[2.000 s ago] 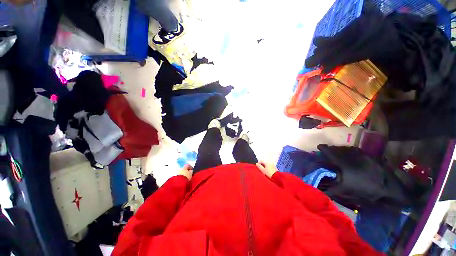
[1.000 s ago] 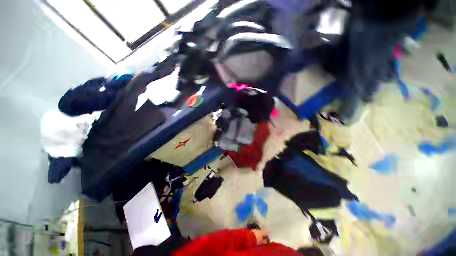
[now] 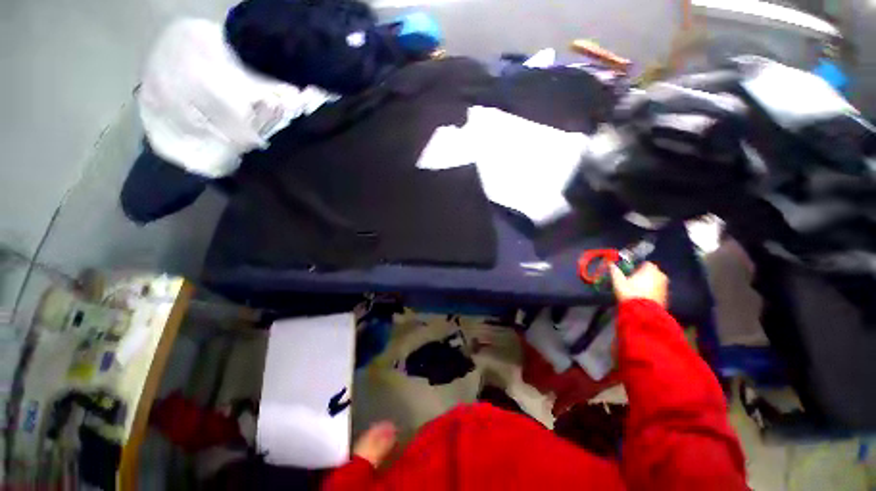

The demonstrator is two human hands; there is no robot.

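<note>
The scissors (image 3: 599,265) lie at the front edge of the dark-covered table, an orange-red handle loop showing. My right hand (image 3: 641,284) is at the scissors, its fingers on or beside the handles; blur hides whether it grips them. My left hand (image 3: 376,442) is low, in front of my body, blurred, with nothing seen in it. Black cloth (image 3: 384,182) is spread over the table. White pieces (image 3: 523,163) lie on it behind the scissors.
A black-and-white bundle (image 3: 692,144) fills the table's right. A navy cloth pile (image 3: 303,43) and white cloth (image 3: 197,105) lie upper left. A white panel (image 3: 309,388) stands below the table's front edge. Grey pieces and red cloth (image 3: 557,380) lie below the table.
The view has turned and come close to the table. My right hand has come up to the scissors at its edge. My left hand now shows low in front of me.
</note>
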